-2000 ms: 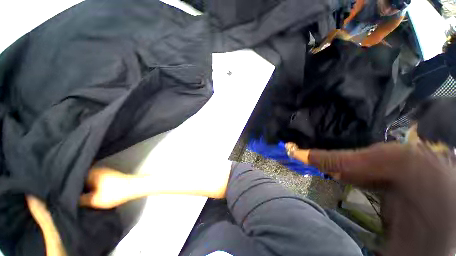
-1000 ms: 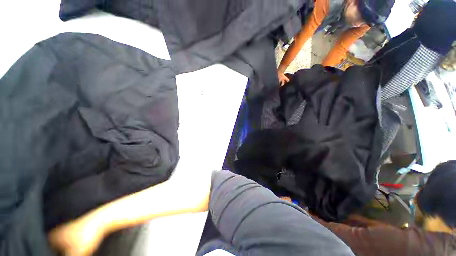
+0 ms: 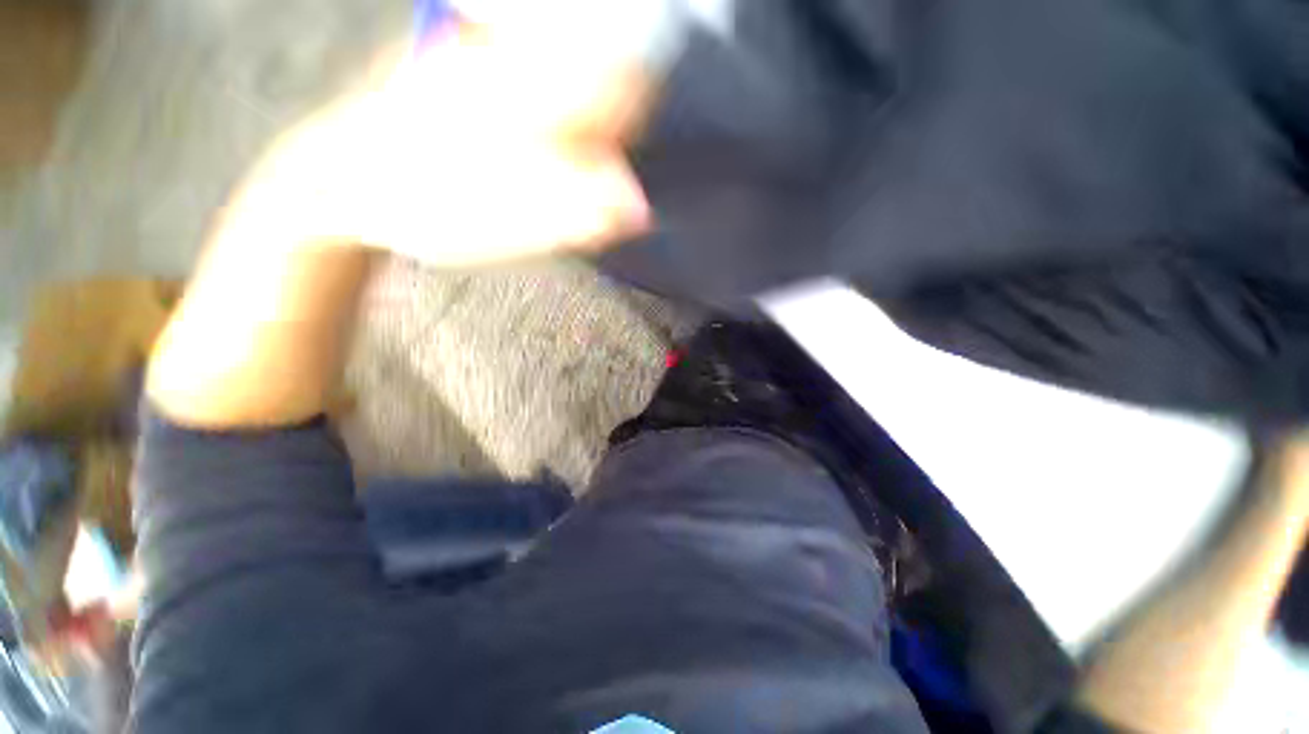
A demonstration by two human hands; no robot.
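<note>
A black garment (image 3: 1034, 158), strongly blurred, fills the upper right and lies over the white tabletop (image 3: 1005, 445). Its left edge reaches past the table edge to my left hand (image 3: 488, 158). My left hand is overexposed and blurred at the upper left, with its fingers closed at the garment's edge. A small blue-purple thing shows above this hand, too blurred to name. My right forearm rises at the lower right and runs off the right edge; my right hand is out of the picture.
The speckled floor (image 3: 503, 359) is left of the table, with a small red spot near my lap. A dark blue shape, perhaps a stool (image 3: 467, 523), is beside my legs. A brown box-like shape (image 3: 94, 337) is at the left. Something blue is under the table edge.
The view has swung left, so the table is now at the right. My left hand has come into view at the garment's edge. My right hand has left the picture.
</note>
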